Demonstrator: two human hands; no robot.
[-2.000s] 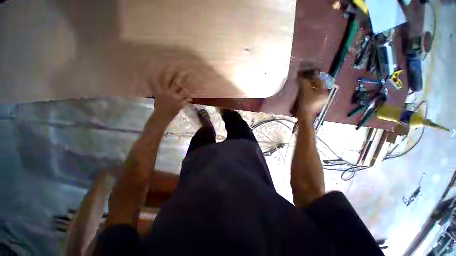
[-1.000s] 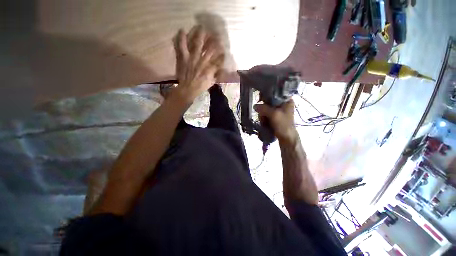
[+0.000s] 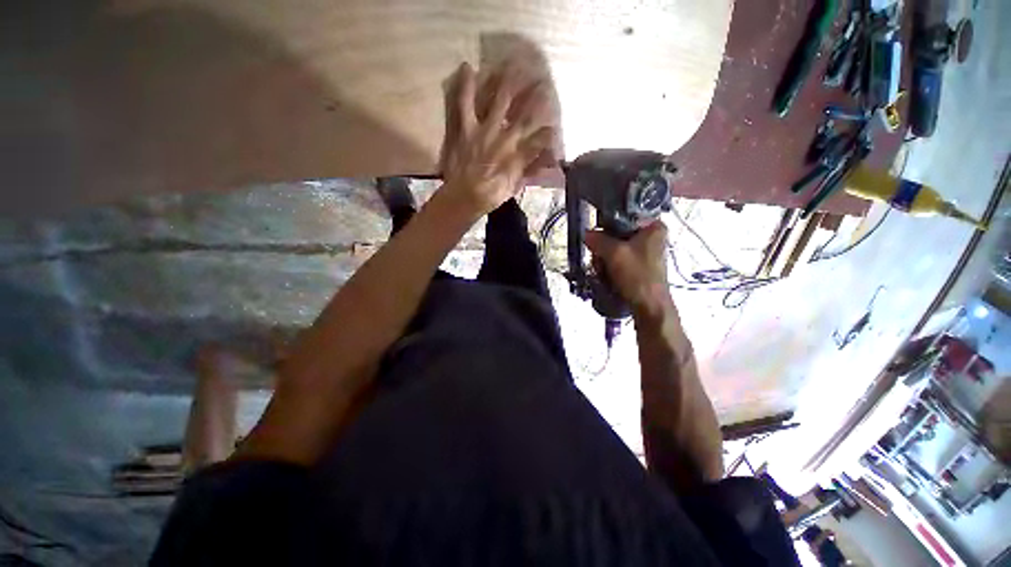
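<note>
A large pale plywood panel [image 3: 366,66] with a rounded corner lies at the top of the view. My left hand [image 3: 488,144] rests flat on it near its front edge, fingers spread, holding nothing. My right hand [image 3: 634,260] grips the handle of a dark nailer [image 3: 621,188], just right of my left hand. The nailer's nose is at the panel's front edge; whether it touches cannot be told. The nailer's magazine hangs down on its left side.
The dark red-brown worktable [image 3: 743,144] shows right of the panel. Dark hand tools [image 3: 848,144] and a yellow bottle [image 3: 904,194] lie at its right end. Wood strips [image 3: 793,244] and thin hoses show below it. More wood pieces [image 3: 155,471] lie at the lower left.
Two seconds ago my right hand was over the table among the tools side. The nailer is now in it at the panel edge. My left hand has opened flat on the panel and moved right.
</note>
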